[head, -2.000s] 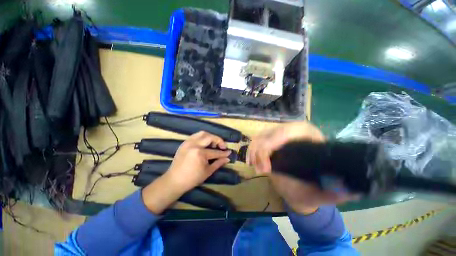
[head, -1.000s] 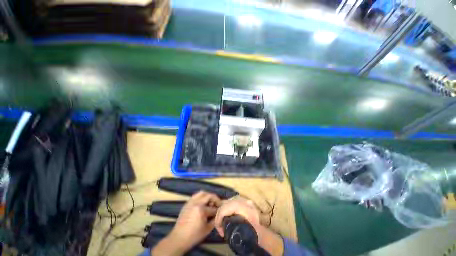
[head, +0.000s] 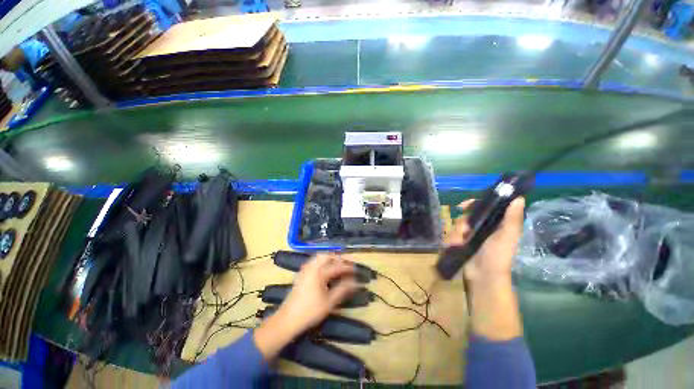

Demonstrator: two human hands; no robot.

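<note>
Several long black wired units (head: 323, 357) lie side by side on the tan cardboard sheet (head: 411, 349), thin lead wires running out at both ends. My left hand (head: 318, 289) is over the upper units, thumb and fingers bent close together and slightly blurred; whether it pinches anything cannot be told. My right hand (head: 491, 247) holds the black electric screwdriver (head: 487, 220) at the right edge of the cardboard, its lower end pointing down and left, away from the units. Its cable rises to the upper right.
The blue tray (head: 303, 205) with dark bits holds the silver-grey screw feeder (head: 371, 186). A heap of black wired units (head: 152, 251) lies left. A crinkled clear bag (head: 586, 228) lies right. Cardboard trays with round parts (head: 30, 251) stand far left; more cardboard (head: 221, 45) is stacked behind.
My right hand has lifted the screwdriver off the units and moved right. My left hand has parted from it and stays over the units. The view has tilted up and turned left.
</note>
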